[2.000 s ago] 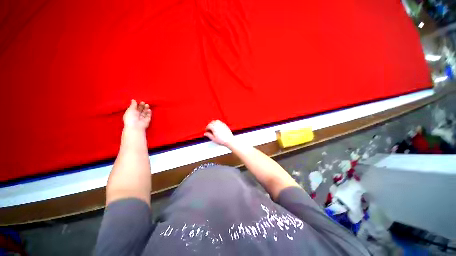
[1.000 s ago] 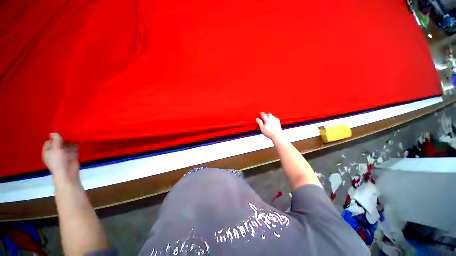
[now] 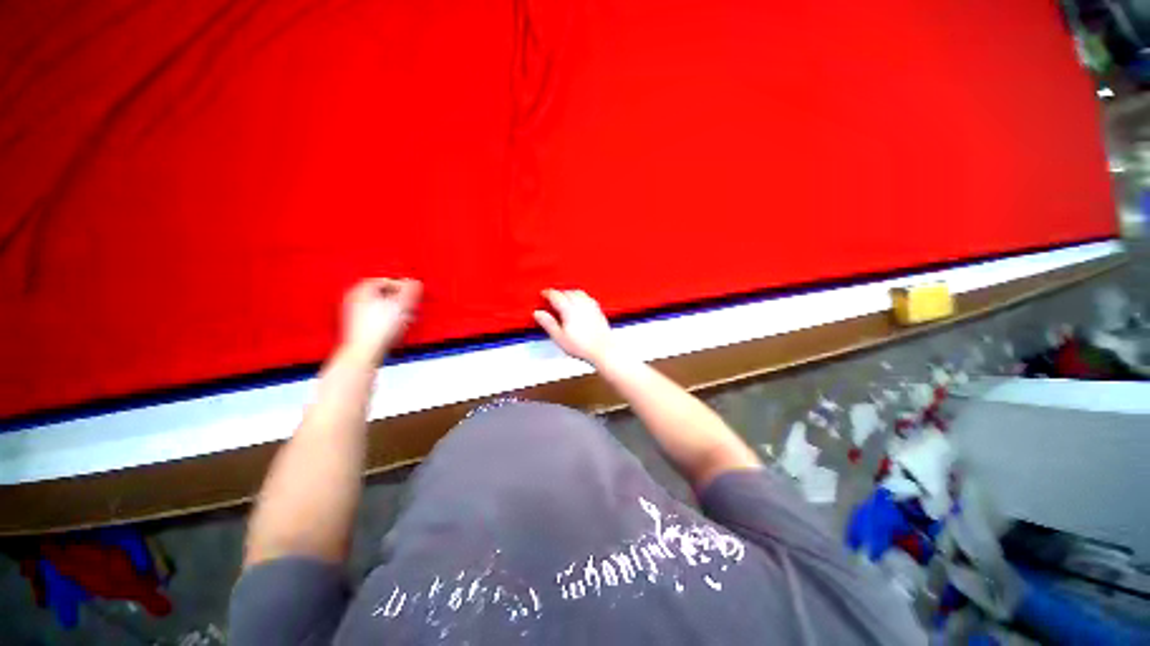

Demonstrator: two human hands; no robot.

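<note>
The red fabric ply (image 3: 706, 152) covers most of the view, with folds at the upper left and upper centre. Its near edge lies above a dark blue strip and a white band (image 3: 479, 376). My left hand (image 3: 381, 316) is over the red cloth just inside the near edge, fingers curled; whether cloth is pinched in them cannot be told. My right hand (image 3: 575, 324) rests on the near edge to the right of it, fingers a little apart and nothing seen in them. A yellow block (image 3: 923, 303) sits by the table's near edge at the right.
The brown table edge (image 3: 757, 358) runs along in front of my body. Scraps (image 3: 933, 457) and a grey-white box-like object (image 3: 1059, 442) are at the lower right. Red and blue fabric offcuts (image 3: 107, 574) lie on the floor at the lower left. More clutter shows at the upper right.
My left hand has moved right from the far left, and the raised cloth near it now lies flatter. My right hand has moved left. The yellow block appears farther right.
</note>
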